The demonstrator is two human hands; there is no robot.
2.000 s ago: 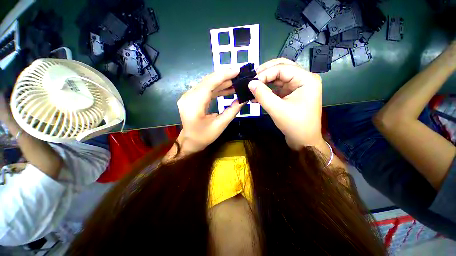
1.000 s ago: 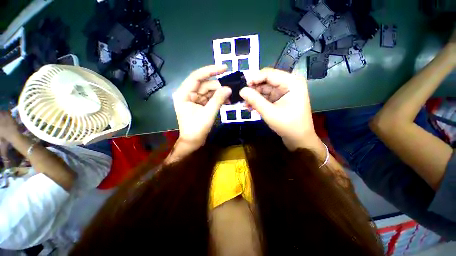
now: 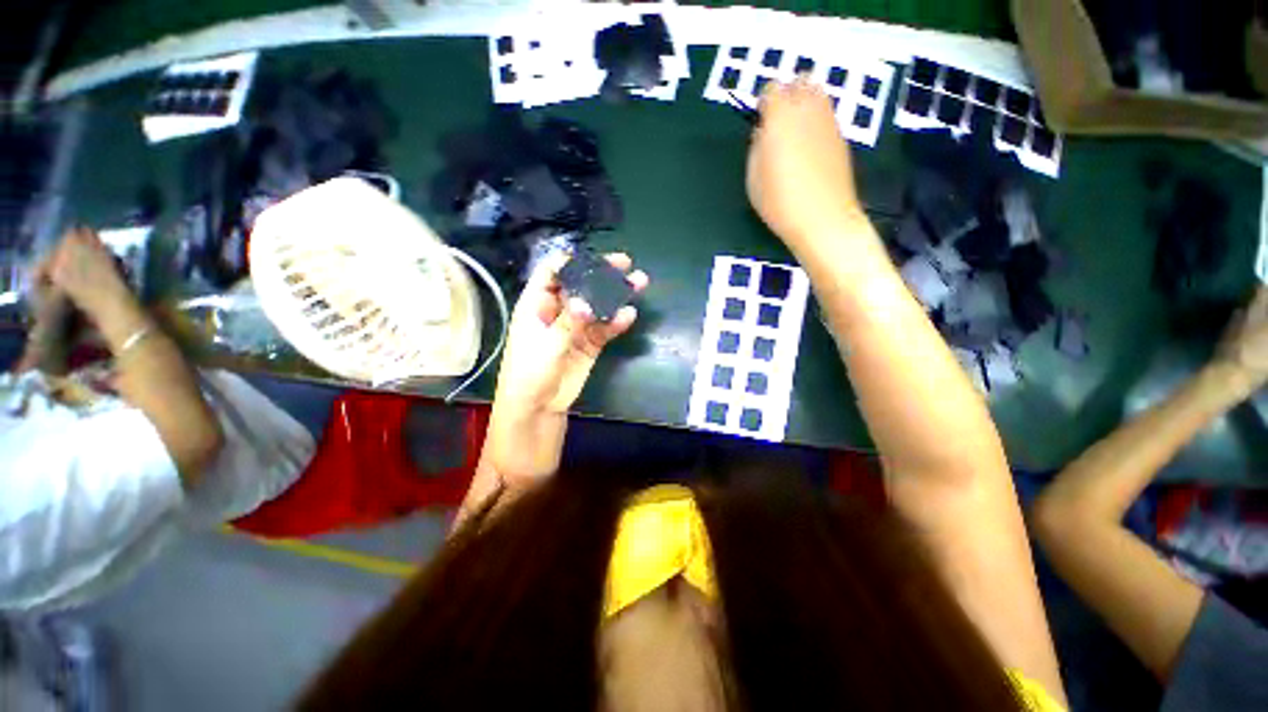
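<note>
My left hand [image 3: 554, 334] holds a small flat black plastic housing [image 3: 595, 284] in its fingertips, above the bench left of the sticker sheet. My right hand [image 3: 800, 146] is stretched to the far side, over a spare sticker sheet [image 3: 859, 100]. A thin dark tool, perhaps tweezers [image 3: 743, 106], shows at its left side; whether the fingers grip it is not clear. The near white sticker sheet [image 3: 705, 392] with two columns of black squares lies flat between my arms.
Loose piles of black housings lie at left [image 3: 522, 174] and right [image 3: 973, 264]. A cream fan [image 3: 364, 285] stands left with its cord. More sticker sheets [image 3: 554, 93] line the far edge, one bearing black parts [image 3: 634, 53]. A cardboard box [image 3: 1085, 84] is far right. People's arms are at both sides.
My hands have parted. The left has kept a housing and moved left; the right has reached to the far edge. The view has tilted up, showing the far sheets and box.
</note>
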